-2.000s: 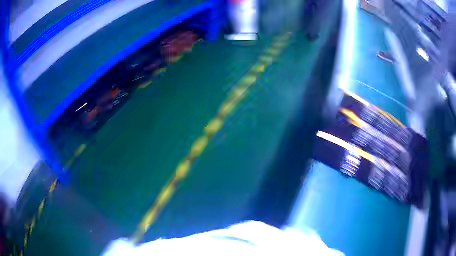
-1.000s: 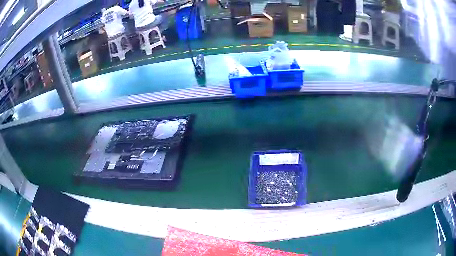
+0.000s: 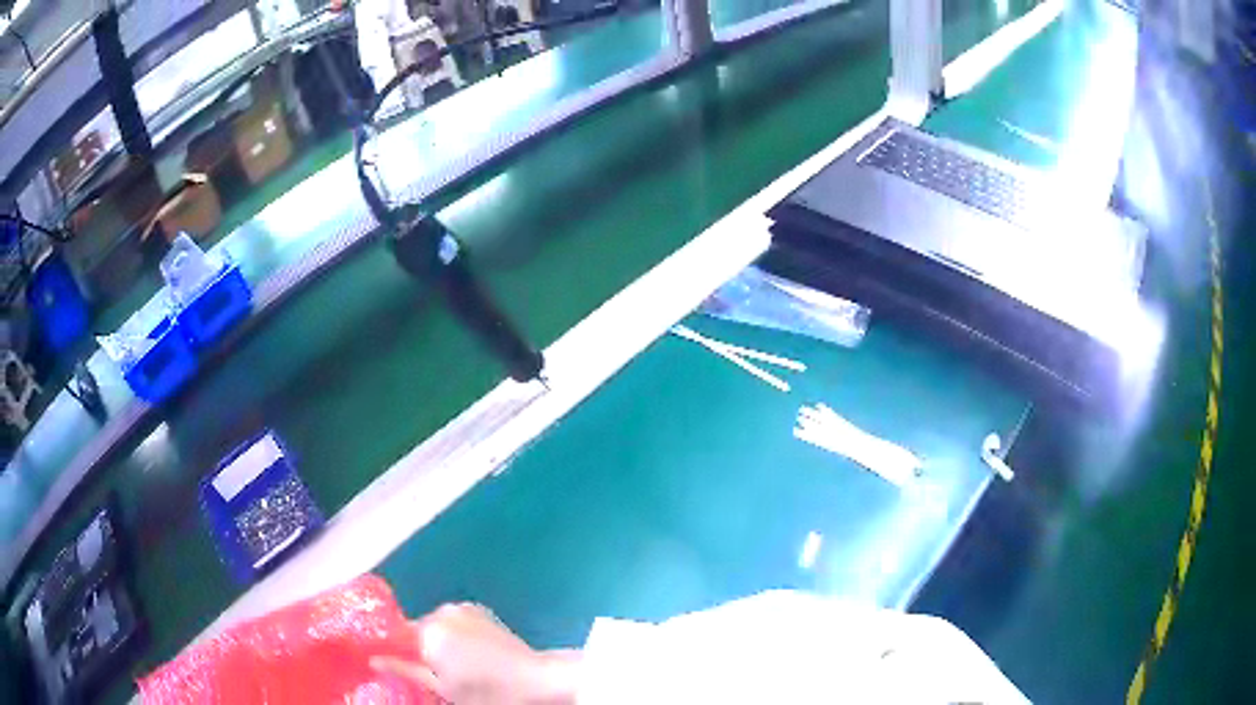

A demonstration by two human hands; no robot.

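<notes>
A red shiny bubble wrap bag (image 3: 296, 647) lies at the bottom left of the view, cut off by the lower edge. My right hand (image 3: 482, 658) is at its right end, with the fingers against the bag; the fingertips are blurred into the red, and the sleeve is white. Whether anything is inside the bag cannot be told. My left hand is not in view. An open laptop case (image 3: 80, 606) with boards inside lies at the lower left edge. A blue screw bin (image 3: 262, 507) full of tiny screws stands to its right.
A black electric screwdriver (image 3: 475, 310) hangs over the conveyor's pale rail (image 3: 647, 310). White flat cables (image 3: 857, 444) and a clear plastic bag (image 3: 785, 303) lie on the green mat (image 3: 647, 510). Stacked laptop cases (image 3: 964, 227) stand at upper right. Blue parts bins (image 3: 163, 361) are across the line.
The view has swung right, bringing the stacked cases and white cables in. My right hand has come into view at the red bag. The screw bin and open case now appear farther left.
</notes>
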